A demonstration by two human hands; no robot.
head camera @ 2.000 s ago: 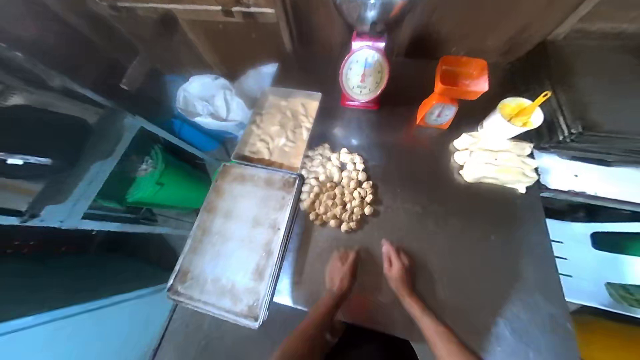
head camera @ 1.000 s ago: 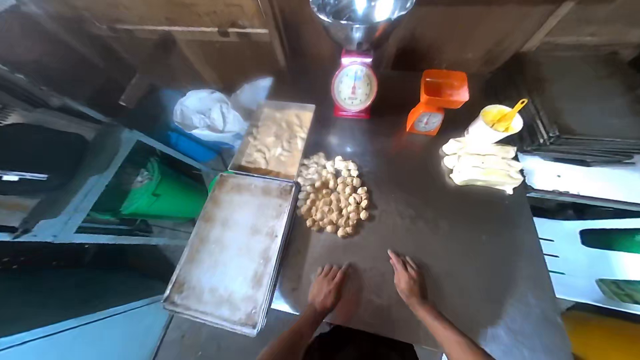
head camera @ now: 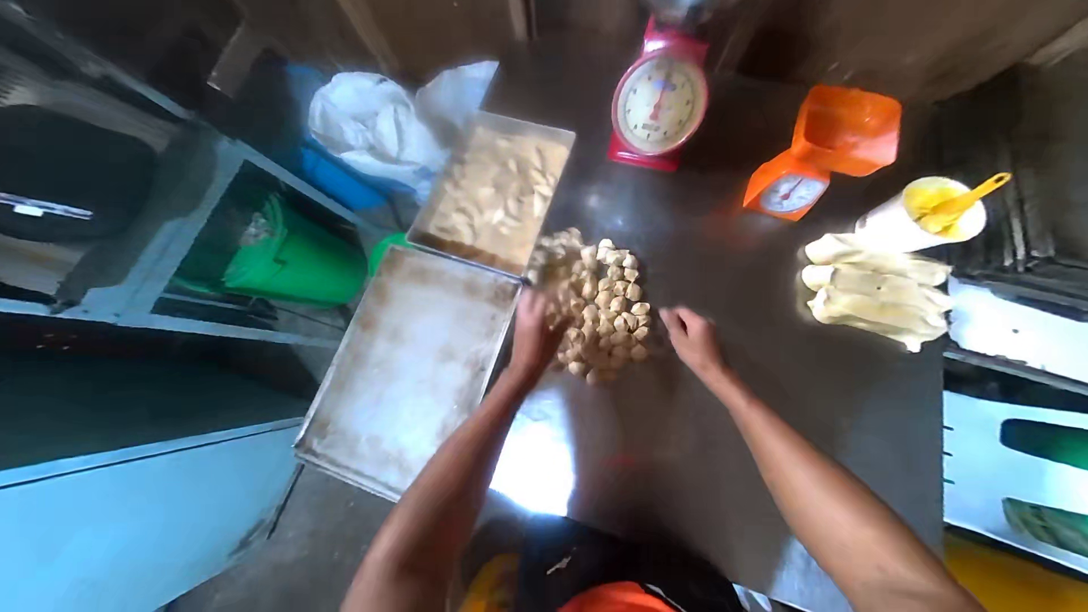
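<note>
A pile of small pale dough pieces (head camera: 605,314) lies on the dark metal table. My left hand (head camera: 535,327) is at the pile's left edge, beside the corner of the empty metal baking tray (head camera: 408,365); its fingers are blurred, so whether it holds a piece cannot be told. My right hand (head camera: 693,336) is just right of the pile, fingers curled, also blurred. Behind the baking tray stands a tray of flour (head camera: 497,191) with pale pieces in it. Long pale dough rolls (head camera: 875,289) lie side by side at the right.
A pink dial scale (head camera: 660,102) stands at the back, an orange kitchen scale (head camera: 790,187) to its right. A white tub (head camera: 892,217) with yellow contents and a yellow utensil is behind the rolls. A white bag (head camera: 374,123) and green bucket (head camera: 293,259) are at left.
Both hands have moved forward from the near part of the table. The left has reached the left edge of the dough pile, the right the pile's right side.
</note>
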